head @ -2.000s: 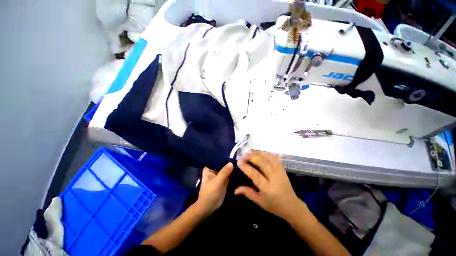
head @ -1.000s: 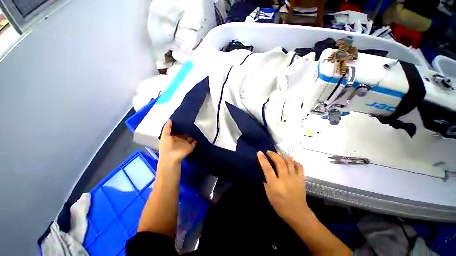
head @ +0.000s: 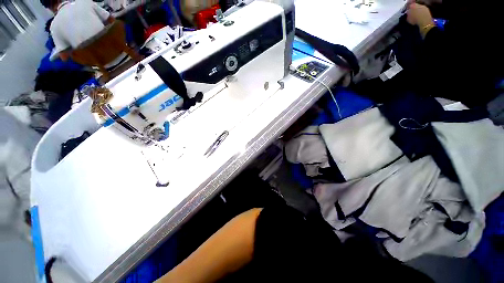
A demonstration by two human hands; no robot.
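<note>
Neither of my hands is in the picture. One bare forearm with a black sleeve crosses the bottom centre, its hand cut off by the bottom edge. The white sewing machine (head: 201,69) with a blue stripe stands on the white table (head: 91,204). Metal thread snips (head: 216,143) lie on the table, right of the needle area (head: 152,132). A pale piece with a dark edge (head: 62,272), probably garment fabric, shows at the bottom left corner. Pale grey and navy garments (head: 362,141) lie piled at the right.
A black cloth strip (head: 172,80) is tied over the machine arm. The table's ruler-marked front edge (head: 218,176) runs diagonally. Another person's hand (head: 421,15) and dark clothing are at the top right. A seated person (head: 80,25) is at the top left.
The view has swung right, towards the garment pile. Both my hands have left the picture. The navy and off-white garment no longer lies across the table beside the needle.
</note>
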